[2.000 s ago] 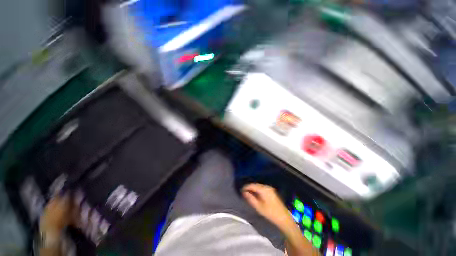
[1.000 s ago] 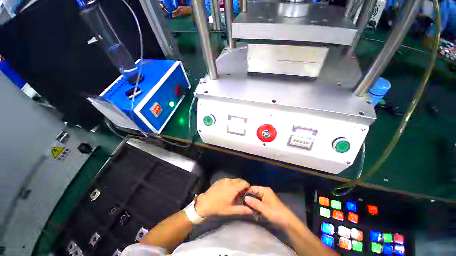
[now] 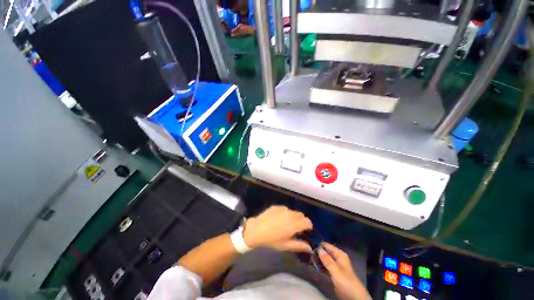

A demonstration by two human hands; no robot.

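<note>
My left hand (image 3: 276,228), with a pale band on the wrist, is over my lap. Its fingers are on a small dark piece (image 3: 310,238), probably a watch part, mostly hidden by the fingers. My right hand (image 3: 341,269) is just right of it and lower, fingertips at the same piece, where a thin light edge shows. The details are blurred. Behind them stands the bench press (image 3: 345,132). Its upper plate (image 3: 375,29) is above the fixture (image 3: 355,78), which shows on the base block.
The black left tray (image 3: 170,222) holds scattered silvery and dark parts. The right tray (image 3: 468,263) holds rows of lit coloured squares. A blue control box (image 3: 205,120) with a clear upright cylinder stands left of the press. A yellowish hose curves down at right. People's parts show at the back.
The press has opened, and the fixture now shows between its plates. My right hand has moved down and right, slightly apart from my left hand. The camera view has shifted.
</note>
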